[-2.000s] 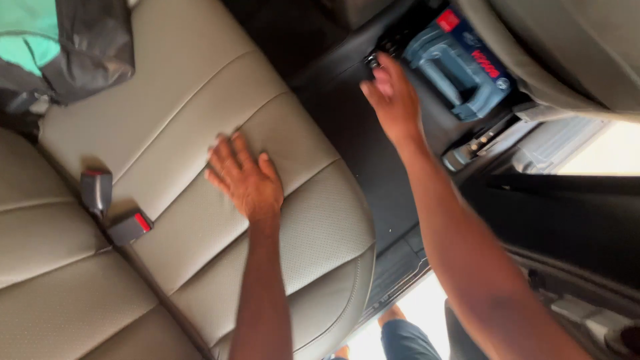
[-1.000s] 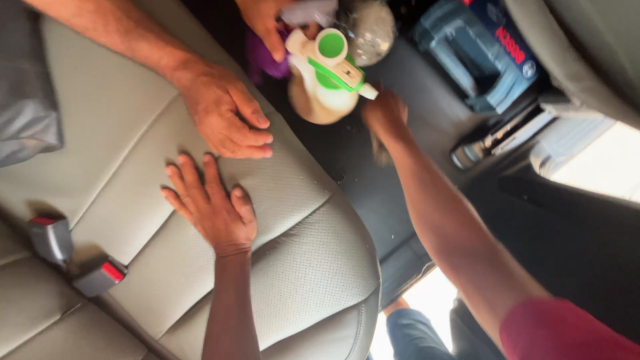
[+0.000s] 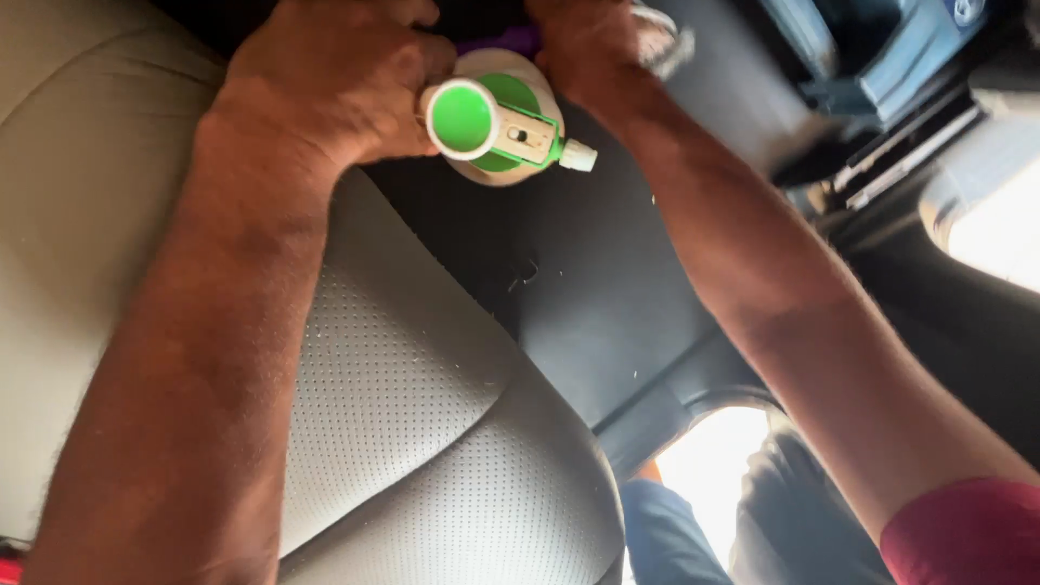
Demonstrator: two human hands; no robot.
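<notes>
My left hand [image 3: 357, 77] is at the top, its fingers curled beside a white and green pump sprayer [image 3: 520, 130]; whether it grips the sprayer is unclear. The sprayer has a round green-topped knob and a white nozzle pointing right. My right hand [image 3: 589, 49] is just right of the sprayer, partly cut off by the top edge, and its fingers are hidden. Between the hands runs a purple item [image 3: 504, 41], too little seen to name. A crumpled clear plastic item [image 3: 662, 41] lies beside my right hand.
The perforated beige leather car seat [image 3: 406, 422] fills the lower left. Dark floor [image 3: 609, 268] with small bits of debris lies right of it. A blue case [image 3: 910, 73] is at the upper right. A bright opening and a person's clothed leg [image 3: 666, 528] show below.
My left hand has left the seat for the sprayer's side. My right hand has moved up. The co-worker's hands, seen one second ago, are no longer visible. The view has moved closer.
</notes>
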